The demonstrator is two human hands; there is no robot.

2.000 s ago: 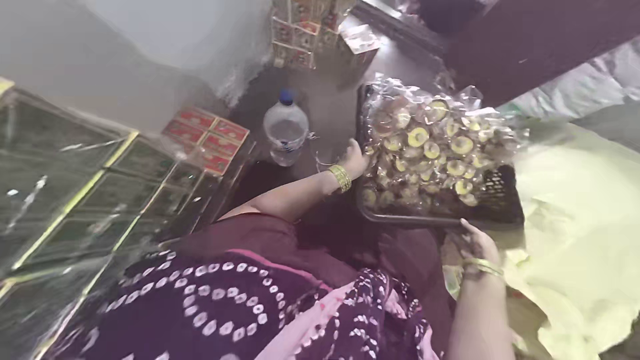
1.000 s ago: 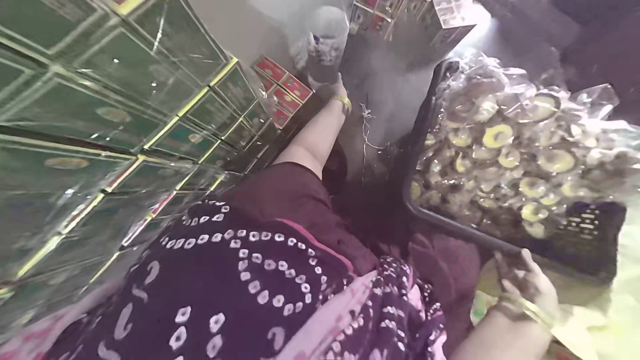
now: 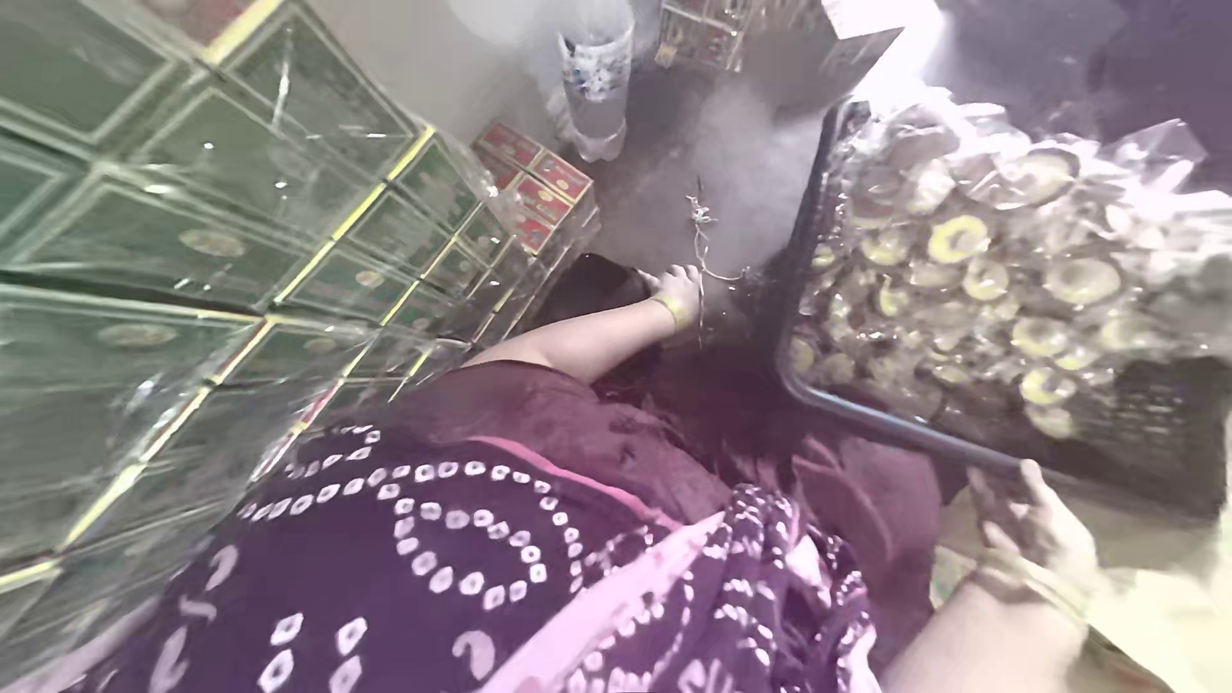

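Observation:
A black plastic crate [image 3: 895, 423] stands at the right, filled with small items in clear plastic wrappers [image 3: 991, 260], several with yellow rings. My right hand [image 3: 1039, 520] grips the crate's near rim, its fingers partly under it. My left hand [image 3: 679, 284] is low over the dark floor, left of the crate, beside a thin tangled string [image 3: 703, 226]; its fingers are partly bent and blurred, and I cannot tell whether they hold anything. A clear plastic bottle [image 3: 597, 87] with a label stands beyond my left hand.
Stacked green boxes in clear wrap [image 3: 212, 221] rise along the left side. Small red boxes [image 3: 539, 183] sit at the end of that stack. More small boxes [image 3: 703, 29] stand at the top. Pale yellow cloth [image 3: 1155, 616] lies below the crate at the lower right.
My left hand was at the crate's left rim, then at the bottle, and is now lower, away from the bottle. My right hand has stayed at the near rim. The view has shifted.

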